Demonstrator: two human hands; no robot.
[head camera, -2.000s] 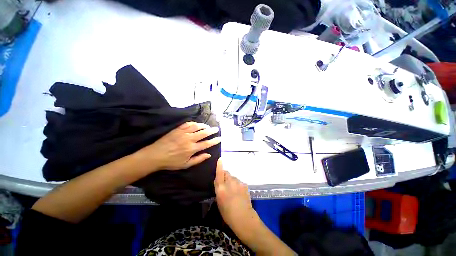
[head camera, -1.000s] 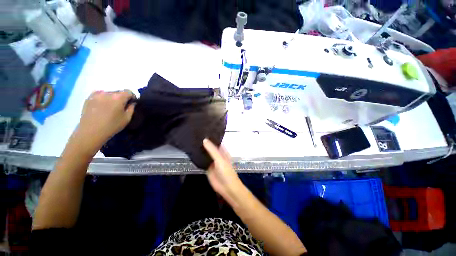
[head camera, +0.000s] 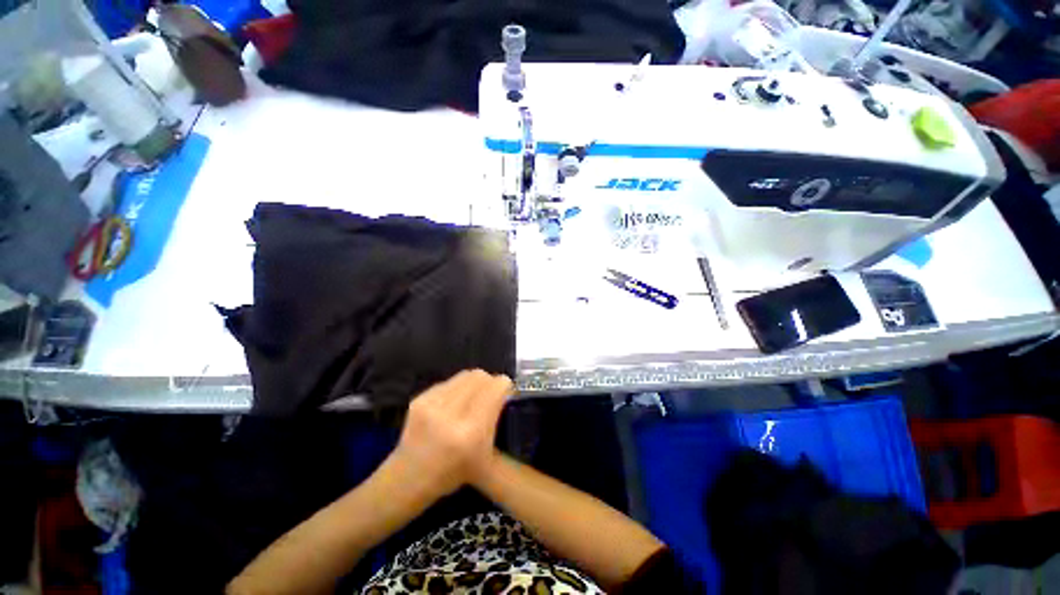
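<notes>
The dark garment piece (head camera: 378, 302) lies spread on the white table, left of the presser foot and needle (head camera: 535, 209), with its right edge running from near the foot to the table's front edge. My left hand (head camera: 448, 421) is at the cloth's front right corner, its fingers closed on the edge. My right hand (head camera: 479, 447) is close against it and mostly hidden behind it, so its grip cannot be made out. The lockstitch machine (head camera: 651, 151) stands to the right of the cloth.
Thread snips (head camera: 642, 288), a thin stick (head camera: 711, 291), a phone (head camera: 800, 313) and a dark control pad (head camera: 899, 301) lie right of the needle. Scissors (head camera: 101, 248) lie on a blue sheet at the left. A black cloth heap (head camera: 465, 47) is behind. Blue crates (head camera: 790, 447) and a red stool (head camera: 988, 465) stand below.
My left hand has moved from the cloth's left side to its front right corner, beside my right hand. The cloth now lies flatter and wider. The view has shifted.
</notes>
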